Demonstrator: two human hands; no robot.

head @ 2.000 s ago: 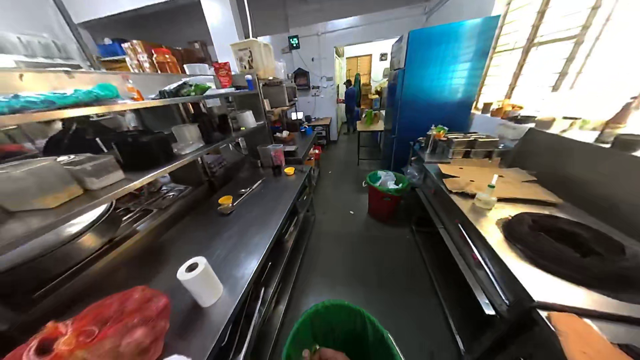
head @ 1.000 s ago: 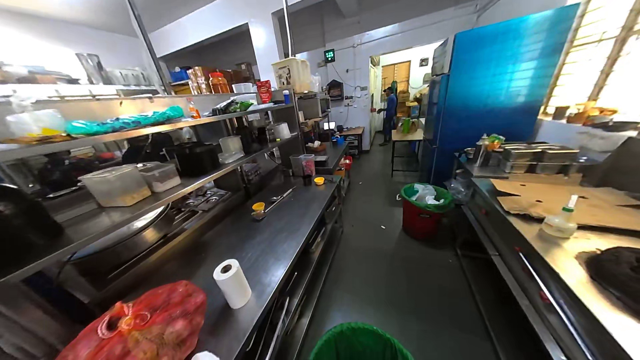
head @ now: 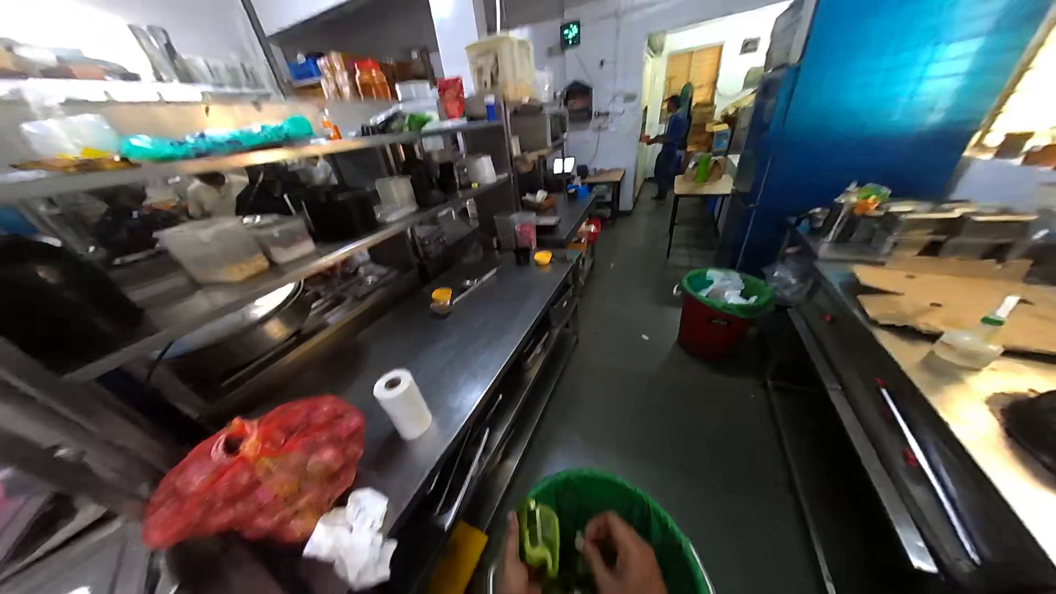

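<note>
Low in the view, both hands are over a bin with a green liner point(head: 660, 516). My left hand point(head: 516, 561) holds a hollow piece of green bell pepper point(head: 541, 536), its cut, open side showing. Just right of it is my right hand point(head: 623, 557), its fingertips pinched together near a small pale bit that is too blurred to name. A red mesh bag of onions or similar produce point(head: 264, 470) lies on the steel counter to the left, with crumpled white paper point(head: 353, 540) beside it and an upright white paper roll point(head: 403, 404) behind.
A steel counter point(head: 487, 330) with shelves above runs along the left. Further down the aisle stands a red bin with a green liner point(head: 716, 318). On the right are a worktop with cardboard point(head: 949, 305) and a tall blue cabinet point(head: 891, 124). A person point(head: 672, 144) stands by the far doorway.
Both hands have come into view over the near bin, with the green pepper piece in the left; a second ago neither showed. The view has swung left since the earliest frame.
</note>
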